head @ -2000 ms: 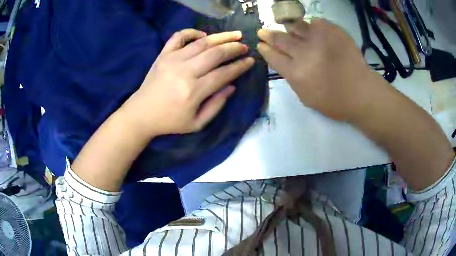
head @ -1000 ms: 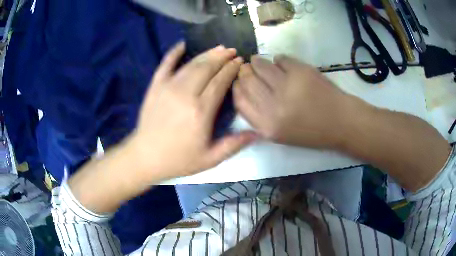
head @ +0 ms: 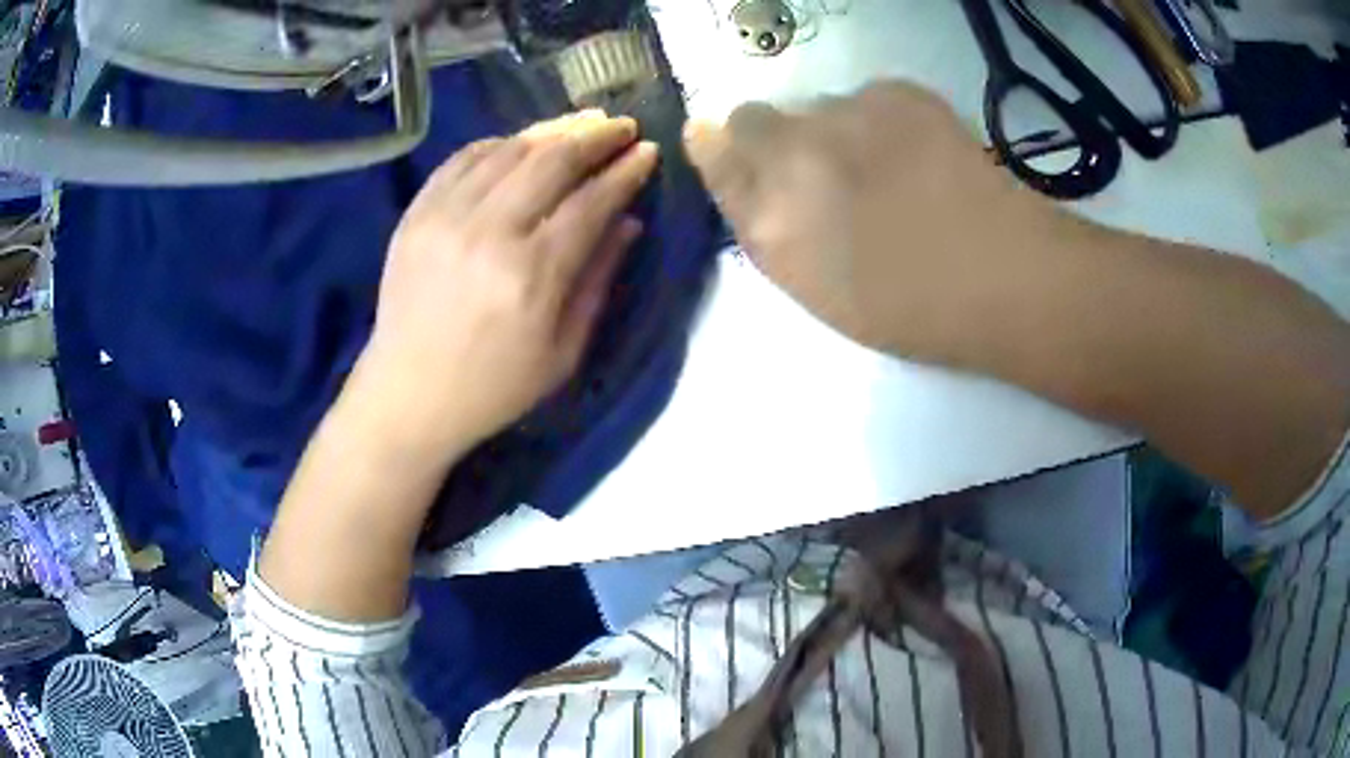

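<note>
A dark blue garment piece (head: 252,296) covers the left of the white table and hangs over its front edge. A dark grey band (head: 659,111) lies along its right side near the machine. My left hand (head: 496,274) lies flat on the blue cloth, fingertips near the band. My right hand (head: 844,208) has its fingertips at the band's right edge, fingers bent together and slightly blurred; they seem to pinch the edge. The sewing machine head (head: 296,59) is at the top left, with a ribbed beige cylinder (head: 607,67) just above my left fingertips. The needle is not clearly visible.
Black-handled scissors (head: 1059,104) lie at the upper right, with thin brown and metal tools (head: 1158,52) and a black piece (head: 1285,92) beside them. A small round metal part (head: 763,25) lies at the top. A fan (head: 111,711) stands at the lower left.
The view has shifted, so more of the machine head shows. My hands, close together one second ago, are now slightly apart and nearer the ribbed cylinder, with the cloth edge between them.
</note>
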